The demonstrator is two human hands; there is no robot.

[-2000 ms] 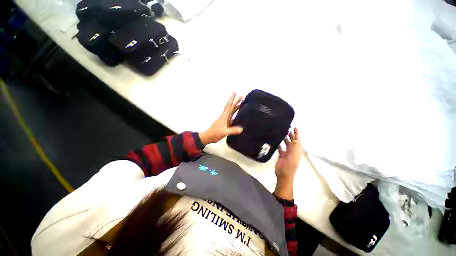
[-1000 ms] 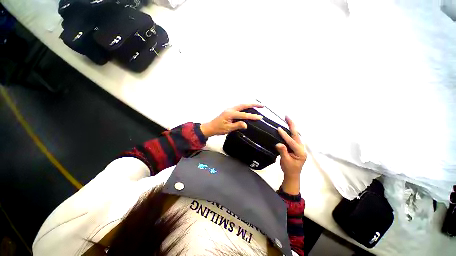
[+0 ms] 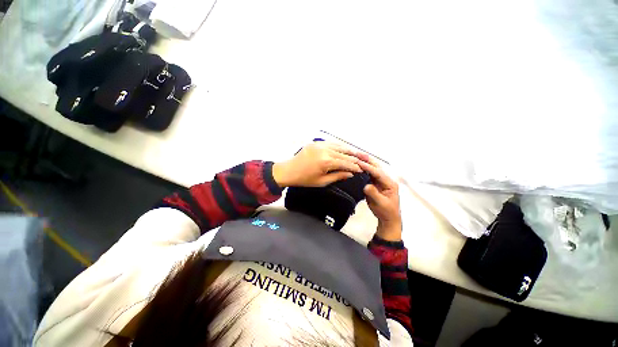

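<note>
A black fabric bag [image 3: 322, 203] with a small white logo near its lower corner lies at the near edge of the white table, close to the grey apron. My left hand [image 3: 318, 165] lies across the far part of the bag, fingers pointing right. My right hand [image 3: 383, 196] holds the bag's right side with bent fingers. The fingertips of both hands meet over the bag's far edge. What the fingertips pinch there is hidden. A thin dark line shows just beyond the hands.
A heap of black bags [image 3: 129, 91] with metal hooks lies on the white table [image 3: 230, 101] at the far left. Another black bag [image 3: 505, 254] lies at the right near edge, beside cloudy plastic [image 3: 566, 220]. White sheets [image 3: 474, 115] spread beyond my hands.
The bag was face up between my spread hands, then tipped with its far side raised. Now my left hand covers more of it and my fingertips have come together. The view has shifted.
</note>
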